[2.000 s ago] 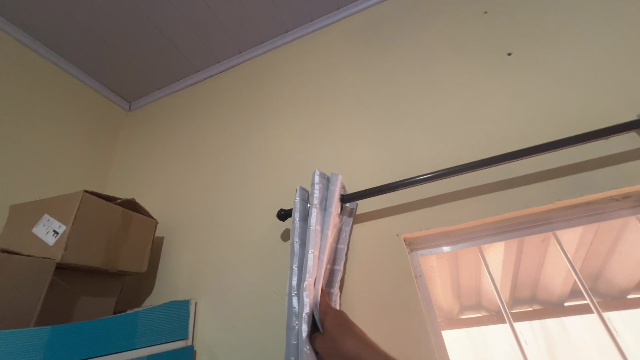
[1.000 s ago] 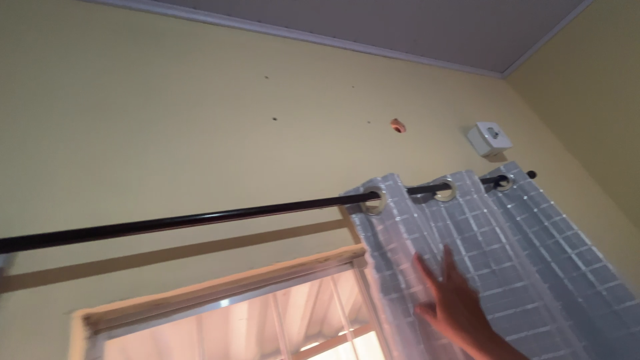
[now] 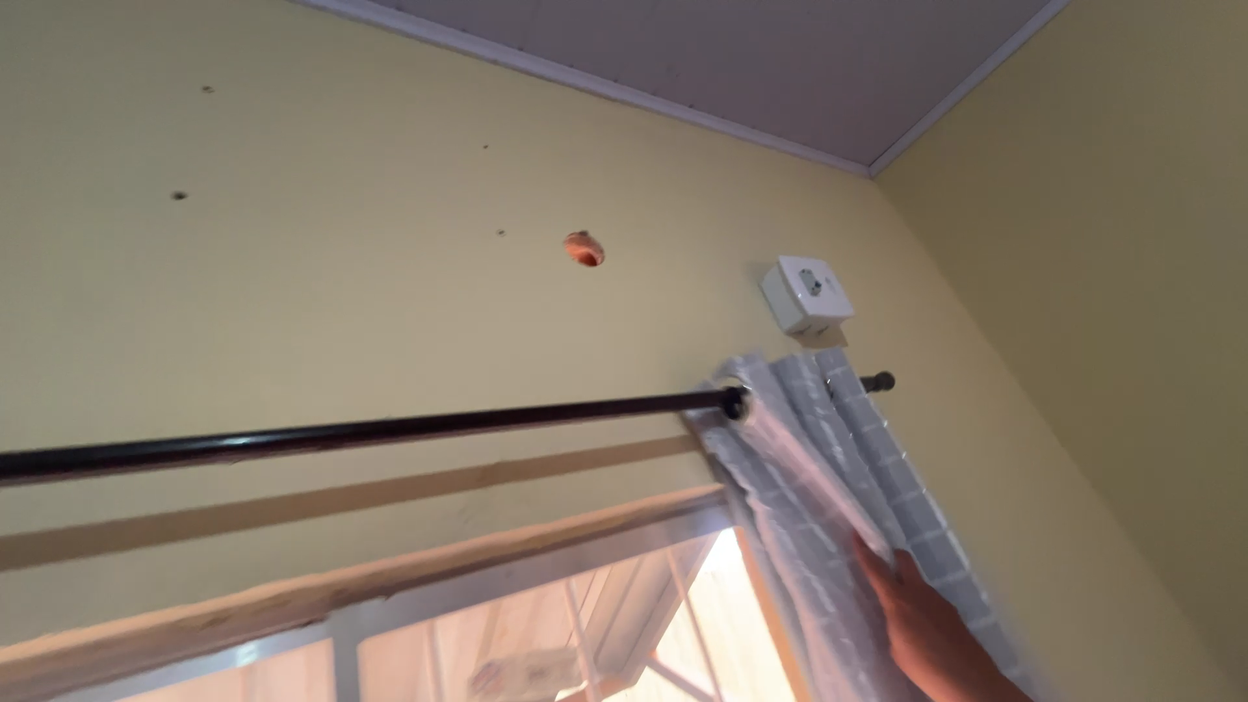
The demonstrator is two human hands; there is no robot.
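Note:
My right hand (image 3: 936,634) reaches in from the lower right and holds a fold of the grey checked curtain (image 3: 809,546) between thumb and fingers; some of the fingers are hidden by the cloth. The curtain hangs bunched by metal eyelets at the right end of a dark curtain rod (image 3: 439,426). Just past the cloth shows the rod's end knob (image 3: 880,381). My left hand is out of view.
Below the rod is a window frame (image 3: 341,595) with bars across it. A white outlet box (image 3: 807,294) is mounted on the wall above the curtain. To its left the wall has a ragged hole (image 3: 585,249) and several small holes. The ceiling trim (image 3: 624,93) slopes down to the room's corner.
The view has swung from the rod's other end, where a hand held another bunched curtain. Since one second ago, the right curtain has gone from spread to bunched, and my open right hand has closed on it.

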